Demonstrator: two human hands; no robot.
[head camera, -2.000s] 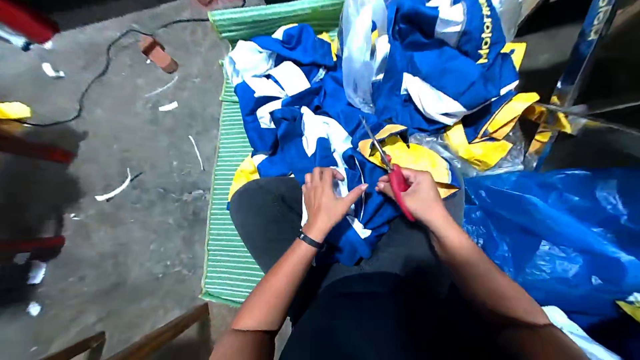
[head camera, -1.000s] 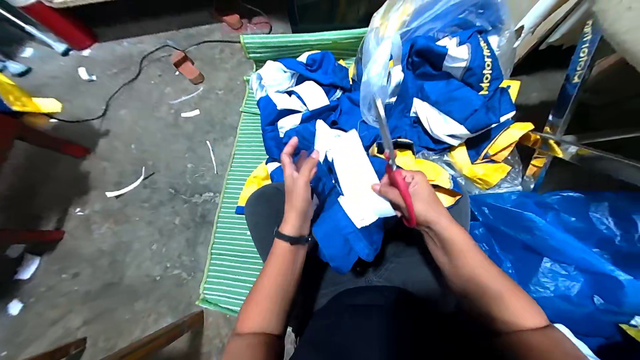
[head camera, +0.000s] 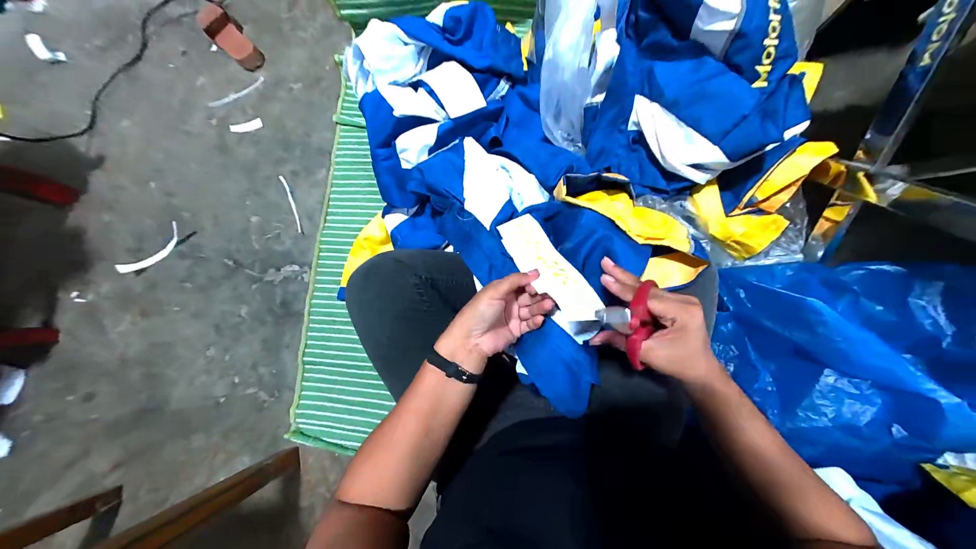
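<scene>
Blue, white and yellow fabric garments (head camera: 526, 130) lie heaped over my lap and the mat. My right hand (head camera: 663, 328) holds red-handled scissors (head camera: 640, 324), their metal blades pointing left at the lower end of a white fabric strip (head camera: 549, 267). That strip bears faint yellow marks and lies on the blue cloth. Beside its left edge is my left hand (head camera: 499, 313), palm partly up with the fingers curled; whether it pinches the strip's edge I cannot tell. A yellow-trimmed piece (head camera: 633, 217) lies just above my right hand.
A green striped mat (head camera: 335, 343) lies under my legs. Blue plastic sheeting (head camera: 839, 343) spreads at the right, below a metal frame (head camera: 900, 114). White scraps (head camera: 149, 255), a black cord (head camera: 114, 76) and a reddish-brown block (head camera: 230, 36) are on the concrete floor. Wooden bars (head camera: 206, 496) stand at lower left.
The scissors, upright with the blades pointing away from me a second ago, now point left across the strip's lower end. My left hand's raised fingers have come down and curled beside the strip.
</scene>
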